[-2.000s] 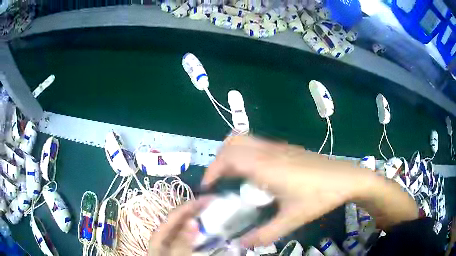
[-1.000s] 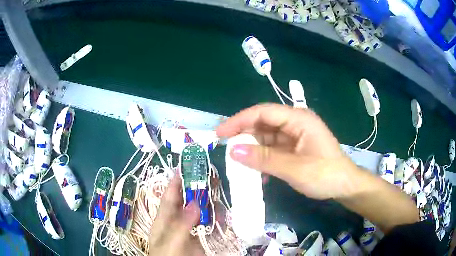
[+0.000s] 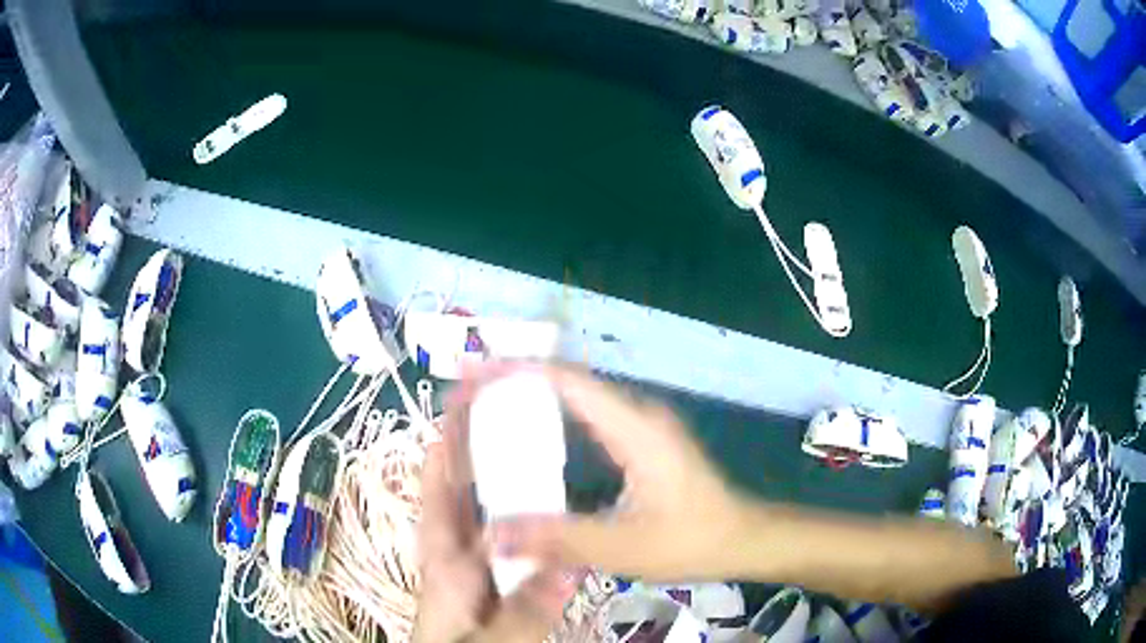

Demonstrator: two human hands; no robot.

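Observation:
A unit with its plain white back cover (image 3: pixel 518 455) facing up is between my two hands at the lower centre. The inside of the unit is hidden under the cover. My left hand (image 3: pixel 455 553) holds it from the left side. My right hand (image 3: pixel 628 484) is on its right side, with fingers on the cover; both hands are blurred. Left of my hands lie two open units, one with a green board and blue and red parts (image 3: pixel 248 484). A tangled heap of pale cord loops (image 3: pixel 365 534) lies beside and partly behind my left hand.
A metal rail (image 3: pixel 679 352) separates the bench from the green belt (image 3: pixel 478 151). White units with cords lie on the belt, including one (image 3: pixel 729 157) at centre right. Piles of printed units stand at the left (image 3: pixel 94 358) and right (image 3: pixel 1005 465). A blue basket is at the top right.
The white cover has moved left from beside the open unit to lie over it, and its green board is now hidden. The belt units appear shifted right in view. A printed shell now shows by the rail.

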